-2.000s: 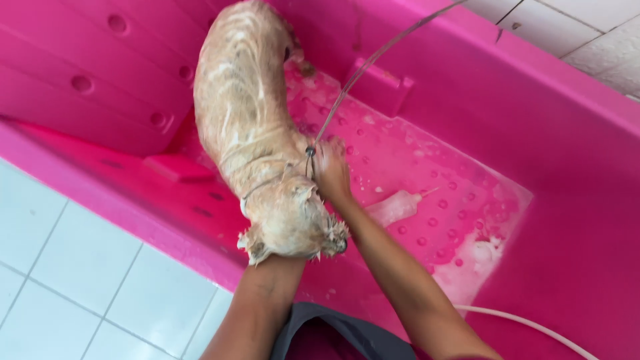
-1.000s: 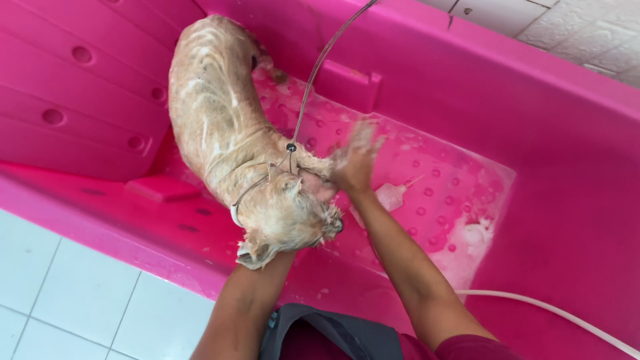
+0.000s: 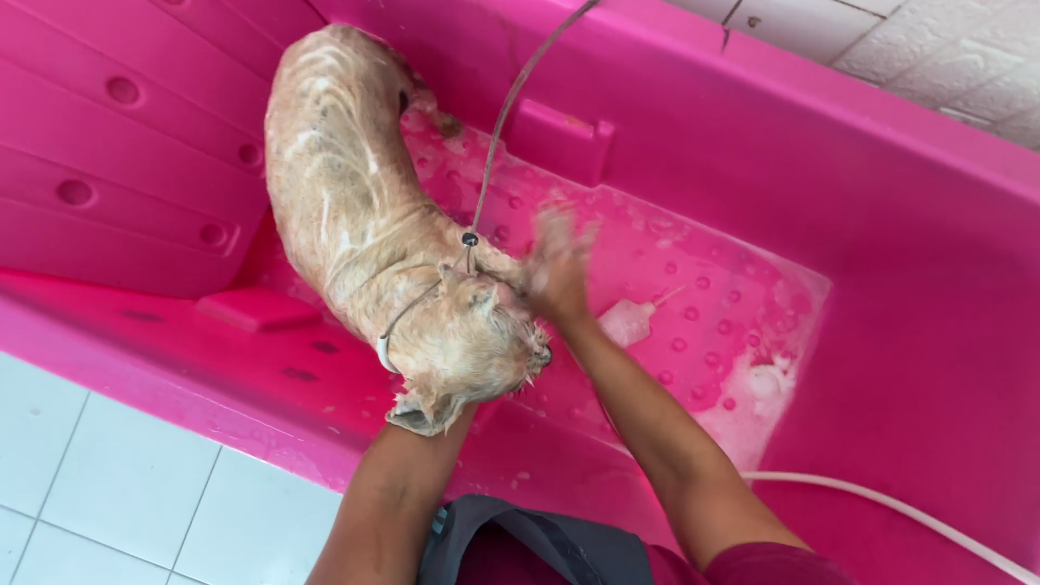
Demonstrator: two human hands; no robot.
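Observation:
A wet, light-coloured dog [image 3: 341, 179] with lather on its coat stands in a pink plastic tub [image 3: 918, 284], its head toward me. A cord loop with a black toggle [image 3: 470, 240] circles its neck and runs up to the tub's far rim. My left hand is hidden beneath the dog's head; only the forearm shows. Blurred by motion, my right hand [image 3: 561, 260] is at the dog's front leg, beside its muzzle, fingers apart. Whether it grips the leg cannot be told. A translucent squeeze bottle [image 3: 627, 322] with a thin nozzle lies on the tub floor, right of that hand.
Foam [image 3: 768, 380] lies on the studded tub floor at the right. A pale hose [image 3: 886, 500] crosses the tub's lower right. Raised blocks [image 3: 258, 309] stand out at the near and far walls. White floor tiles [image 3: 134, 479] are at the lower left.
Two seconds ago my right hand was against the dog's chest near the toggle; it has since moved right, to the front leg, where the fingers are spread. The dog's head has turned somewhat.

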